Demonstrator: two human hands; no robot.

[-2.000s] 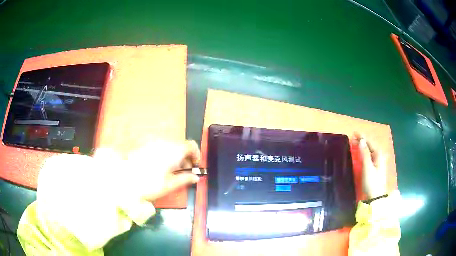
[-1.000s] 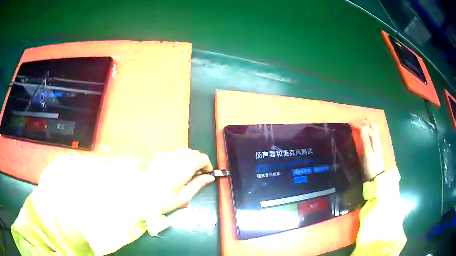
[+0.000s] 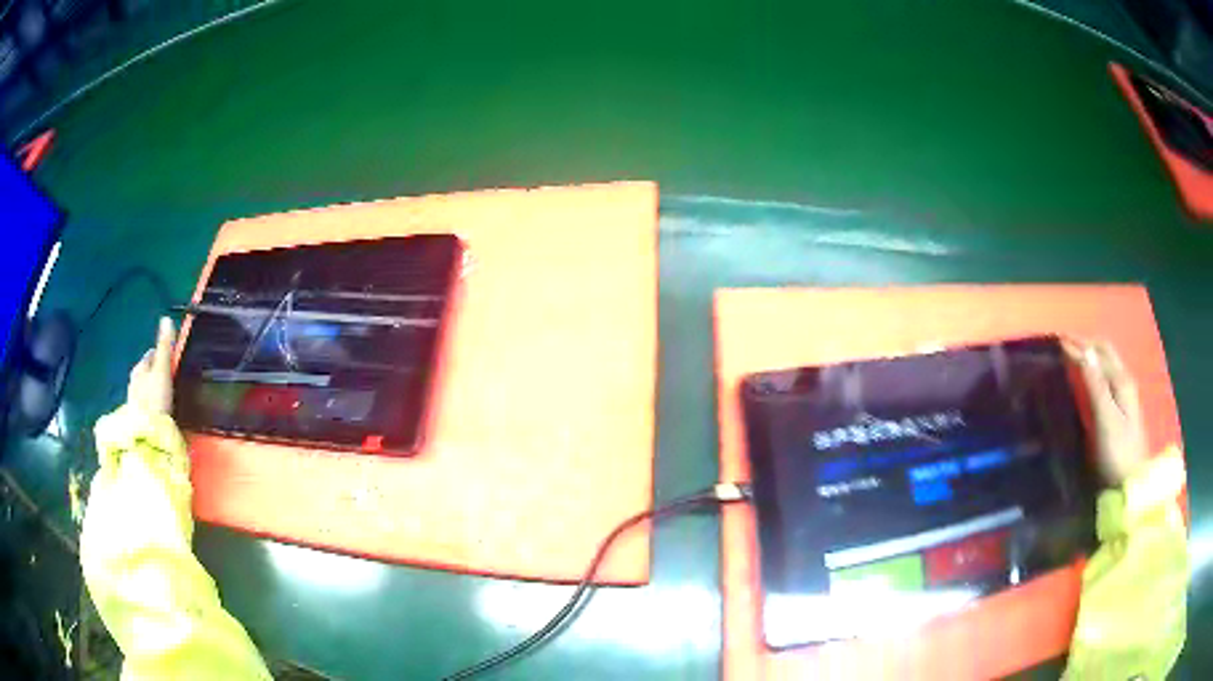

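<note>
A black tablet lies slightly tilted on an orange foam pad at the right, showing a dark test page with blue, green and red buttons. The plug of a black cable is at its left short edge. My right hand rests at its right edge. A second tablet lies on another orange pad at the left, with a thin cord at its left edge. My left hand is beside that edge, small and partly hidden; I cannot tell if it holds the cord.
A glossy green bench lies under the pads. Another tablet on an orange pad is cut off at the upper right. A blue screen stands at the far left, and an orange corner shows behind it.
My left hand has let go of the plug at the right tablet and moved left to the other tablet's left edge. The view has turned left. My right hand stays at the right tablet's edge.
</note>
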